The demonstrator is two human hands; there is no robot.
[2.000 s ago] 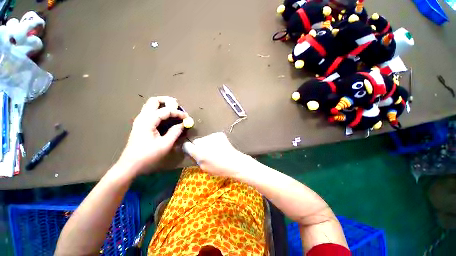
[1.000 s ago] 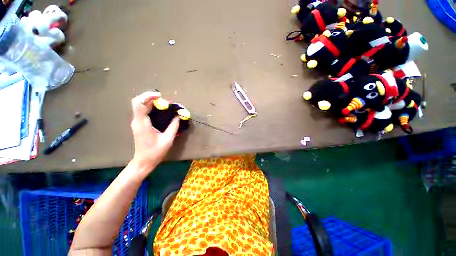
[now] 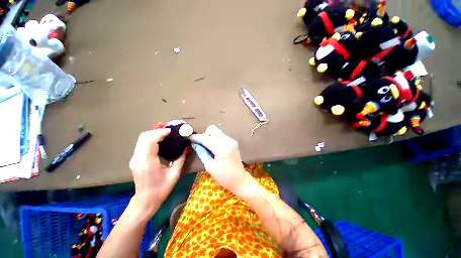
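A small black plush penguin (image 3: 173,145) with a pale yellow foot and a bit of red is held just over the front edge of the brown table. My left hand (image 3: 154,160) grips it from the left side. My right hand (image 3: 217,153) has its fingertips pinched together at the toy's right side, by the foot; a pale blue patch shows on its fingers. A needle cannot be made out. Pinkish-white thread snips (image 3: 253,105) with a short string lie on the table to the right of my hands.
A pile of black-red penguins (image 3: 371,60) lies at right, with a thread spool (image 3: 424,44) behind. At left are a black marker (image 3: 68,151), papers (image 3: 12,133), a clear plastic container (image 3: 38,70) and a white plush toy (image 3: 44,34). Blue crates (image 3: 63,211) stand below the table edge.
My right hand, out of view one second ago, is back at the toy. The long dark thread that stretched right from the toy no longer shows. The toy is turned and slightly lower.
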